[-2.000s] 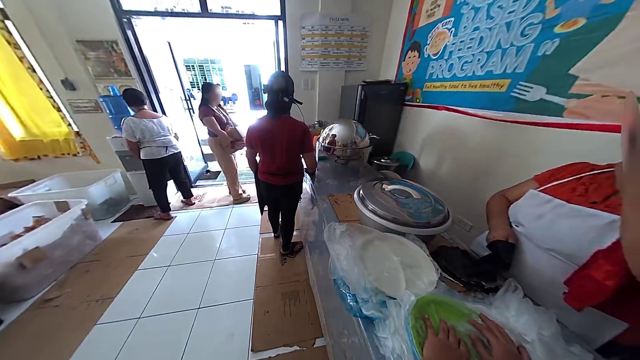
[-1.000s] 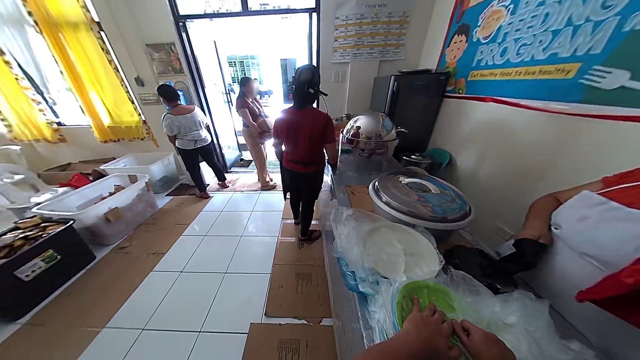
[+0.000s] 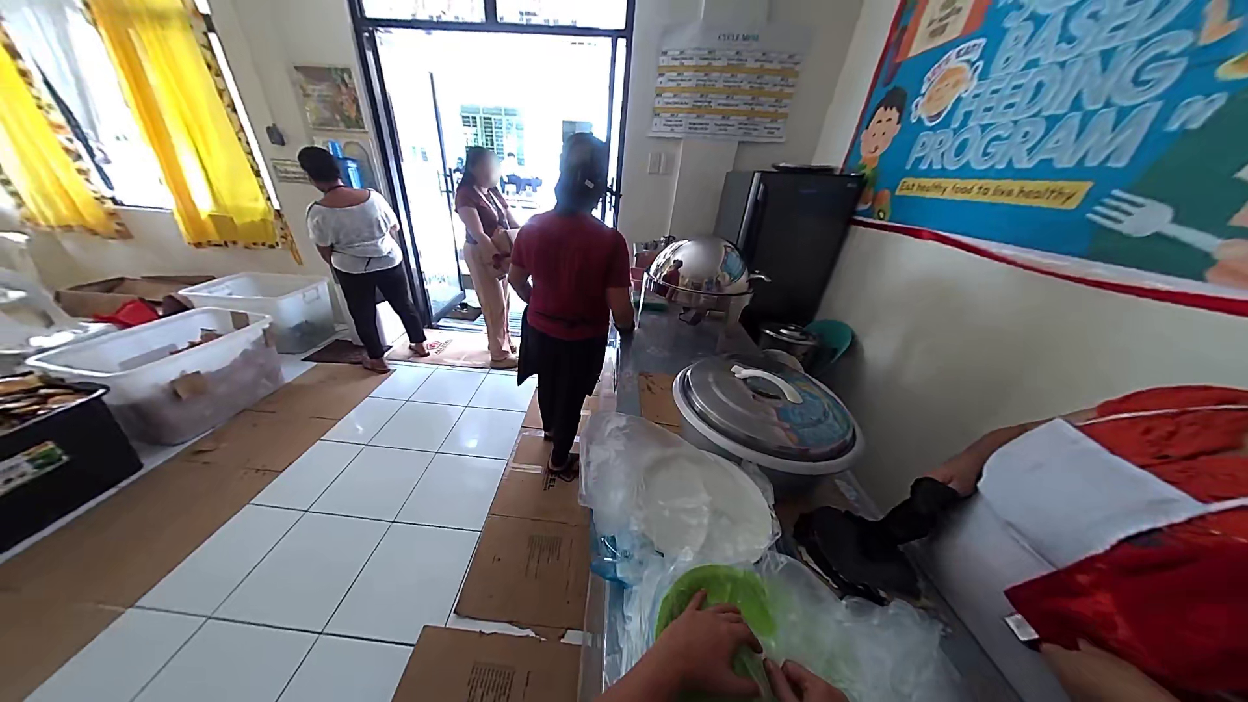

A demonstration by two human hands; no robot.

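A green plastic bowl stands low on the metal counter among clear plastic bags. My left hand reaches over the bowl with bent fingers. Close to it, at the bottom edge, my right hand is partly cut off; the fingertips of both hands meet near a pale, greenish strip that I cannot identify. Beyond the bowl lies a round white item under clear plastic. Behind that is a large pot with a metal lid.
Across the counter a co-worker in a white apron wears black gloves. A chafing dish stands farther back. A person in a dark red shirt stands beside the counter. Cardboard covers part of the tiled floor; plastic bins stand left.
Two seconds ago my hands were side by side on the bowl; now they are close together, with my left hand over it. The view has shifted toward the left.
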